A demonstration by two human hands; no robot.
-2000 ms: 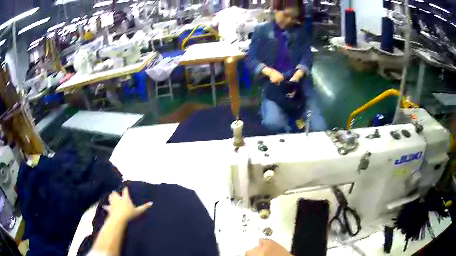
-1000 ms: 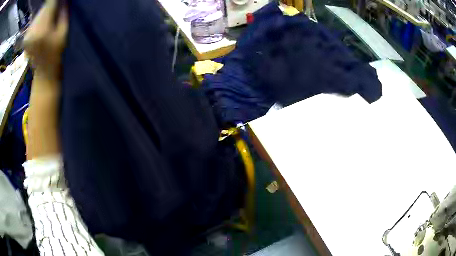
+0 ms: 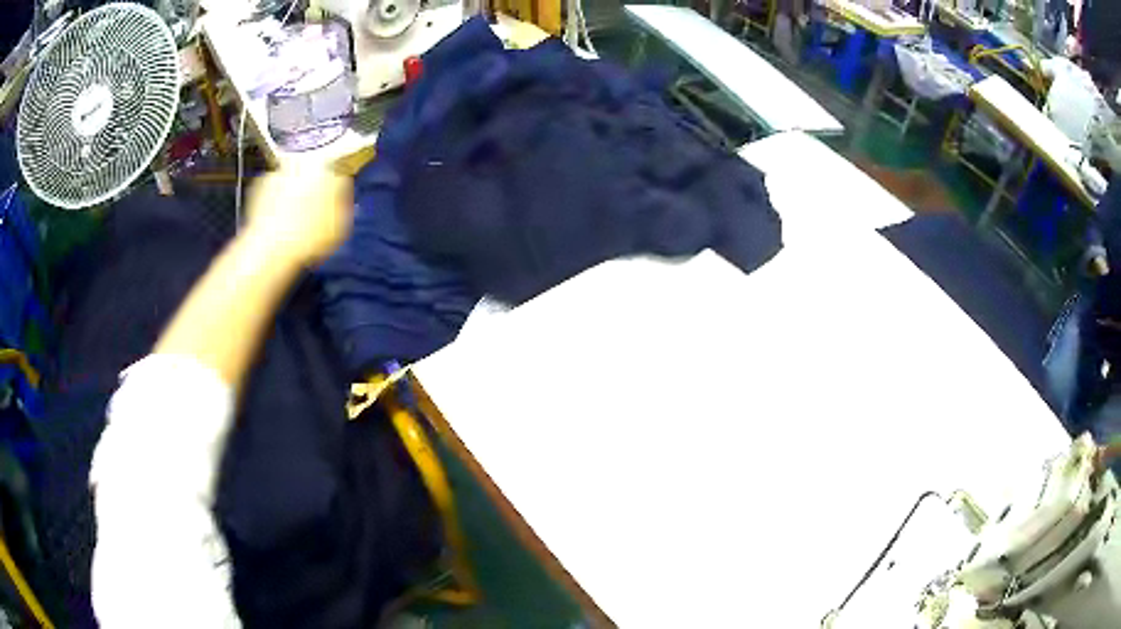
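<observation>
My left hand [image 3: 299, 211] is blurred, at the left edge of the heaped navy garment bundle [image 3: 578, 172]; whether its fingers hold cloth cannot be told. A dark navy garment piece [image 3: 289, 479] hangs below and beside my left forearm, left of the table. The bundle lies over the far left corner of the white sewing table [image 3: 688, 430], its brighter blue layers hanging over the edge. My right hand is out of the picture.
The sewing machine [image 3: 1045, 565] is cut off at the lower right. A white fan [image 3: 98, 108] stands at the upper left. A clear plastic container [image 3: 310, 98] is on a neighbouring table. A yellow metal frame [image 3: 430, 479] is beside the table's left edge.
The view has shifted left since the first frame and shows more of the fan now. My left hand has come down from the raised garment piece, which now hangs lower.
</observation>
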